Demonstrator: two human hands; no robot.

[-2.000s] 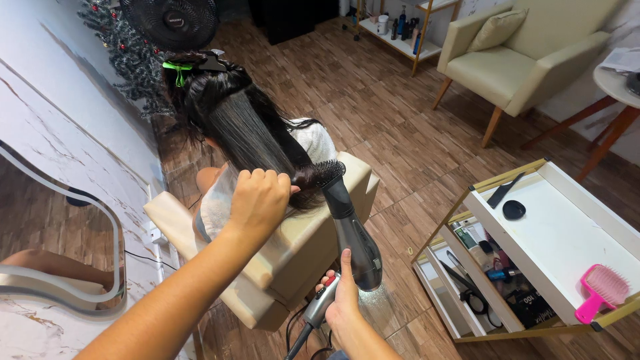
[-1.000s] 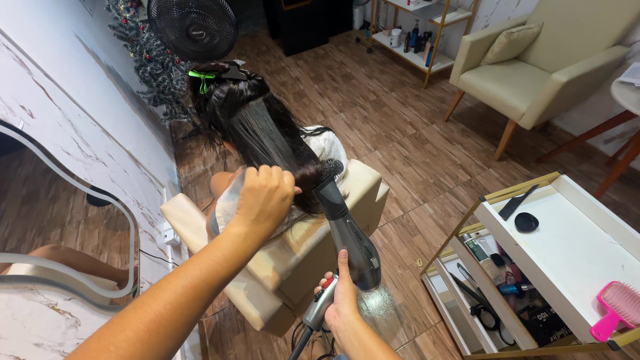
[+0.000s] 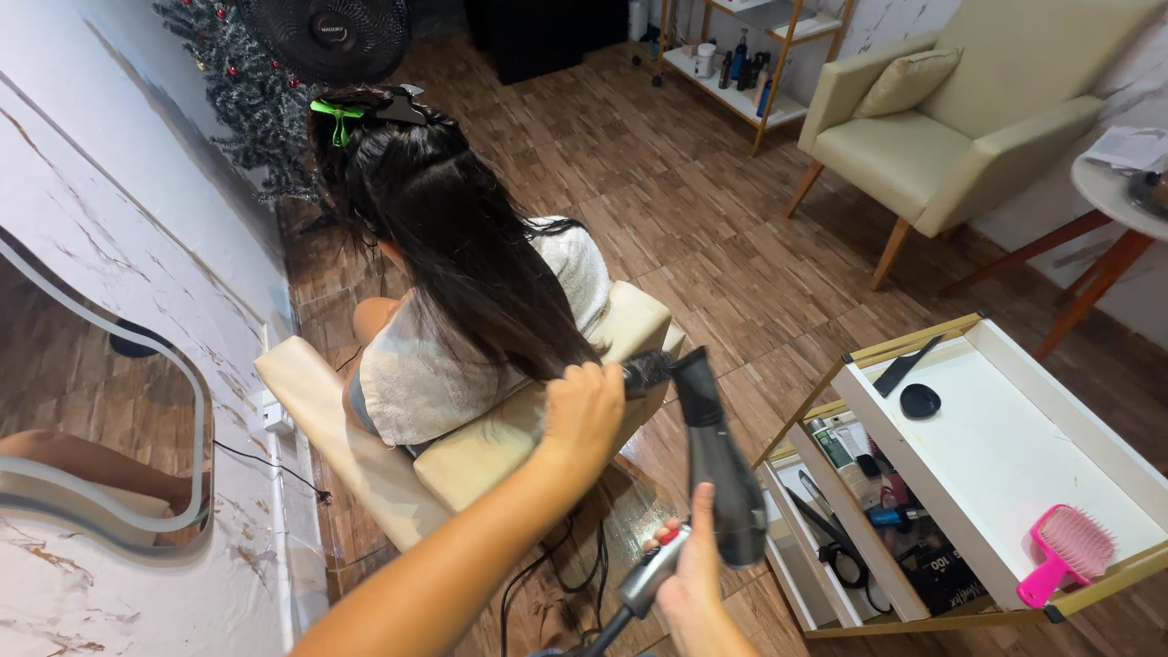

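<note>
My left hand (image 3: 584,411) is closed on the handle of a round hairbrush (image 3: 646,370), at the lower ends of a seated person's long dark hair (image 3: 474,246). Just right of the brush, my right hand (image 3: 689,566) grips a dark hair dryer (image 3: 721,465) by its silver handle, the nozzle pointing up beside the bristles. Green clip (image 3: 338,120) and a dark clip hold hair up on the crown. A white towel (image 3: 433,370) covers the person's shoulders. The person sits in a beige salon chair (image 3: 484,456).
At the right, a white and gold trolley (image 3: 1049,438) bears a pink paddle brush (image 3: 1066,552), a black comb (image 3: 908,365) and drawers of tools. Dark cords (image 3: 593,566) lie below my hands. A wavy mirror (image 3: 196,411) is at left, a black fan (image 3: 327,36) beyond the person, an armchair (image 3: 894,151) behind.
The brush and dryer have moved down along the hair to its ends. The hair now hangs in a long stretch toward my left hand, and more of the towel shows.
</note>
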